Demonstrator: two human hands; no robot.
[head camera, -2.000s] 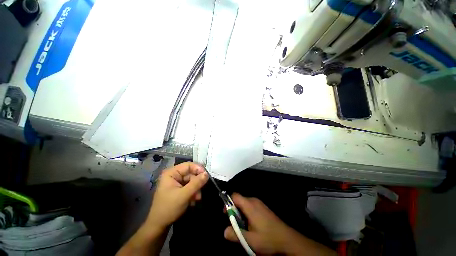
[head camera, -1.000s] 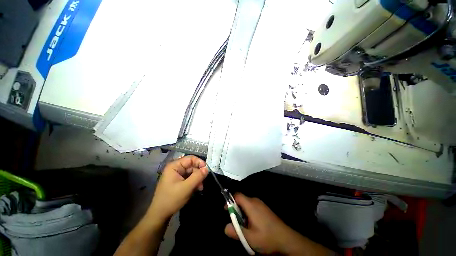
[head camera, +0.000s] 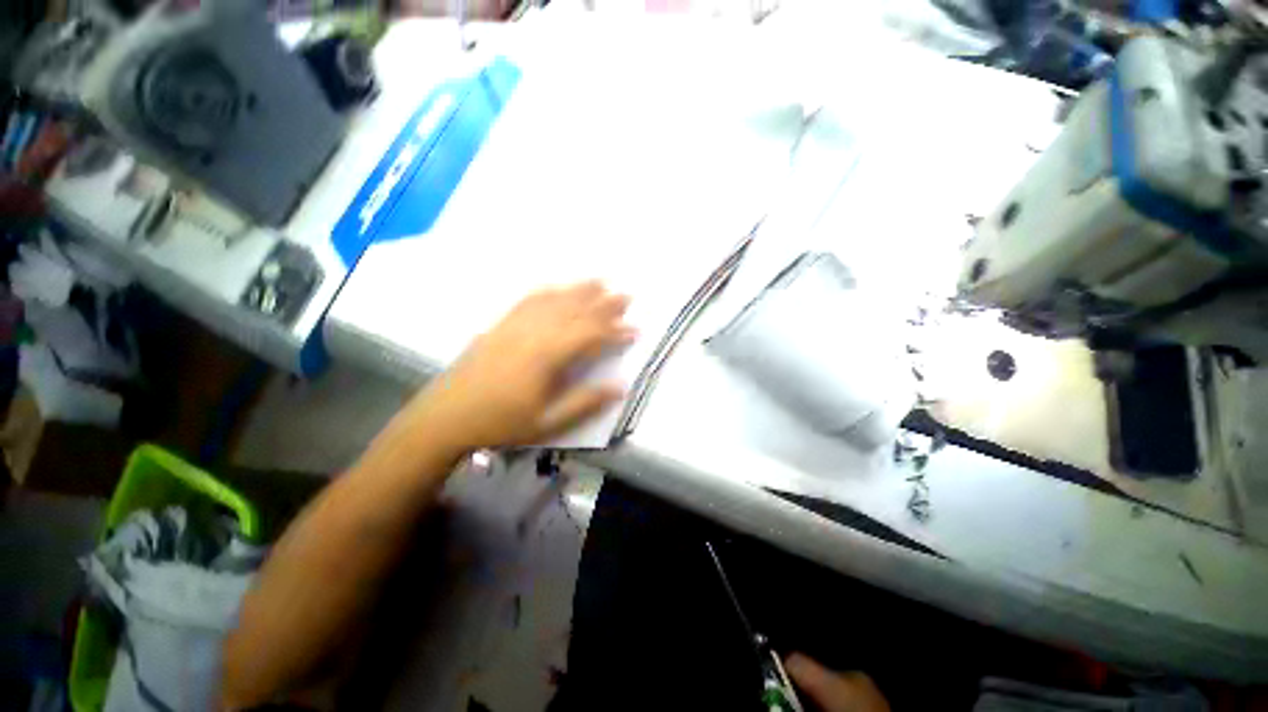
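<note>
My left hand (head camera: 549, 365) lies with fingers spread on the pale panel stack (head camera: 591, 417) at the table's front edge; whether it grips a layer cannot be told. Dark edge lines of the stack curve away to the right of the hand. A pale backed panel (head camera: 814, 348) lies partly folded on the table, left of the needle area. My right hand (head camera: 837, 687) is at the bottom edge, partly cut off, holding the scissors (head camera: 769, 670) with their dark blades pointing up and left, below the table edge.
The sewing machine head (head camera: 1099, 195) stands at right, with a smartphone (head camera: 1157, 410) on its bed. Thread ends (head camera: 918, 473) lie near the needle area. Another machine (head camera: 209, 104) stands at upper left. A green basket (head camera: 174, 480) with pale pieces is at lower left.
The view has shifted left. My left hand has left the panel's lower tip and moved onto the stack. The panel now lies farther back, folded. The scissors are away from it.
</note>
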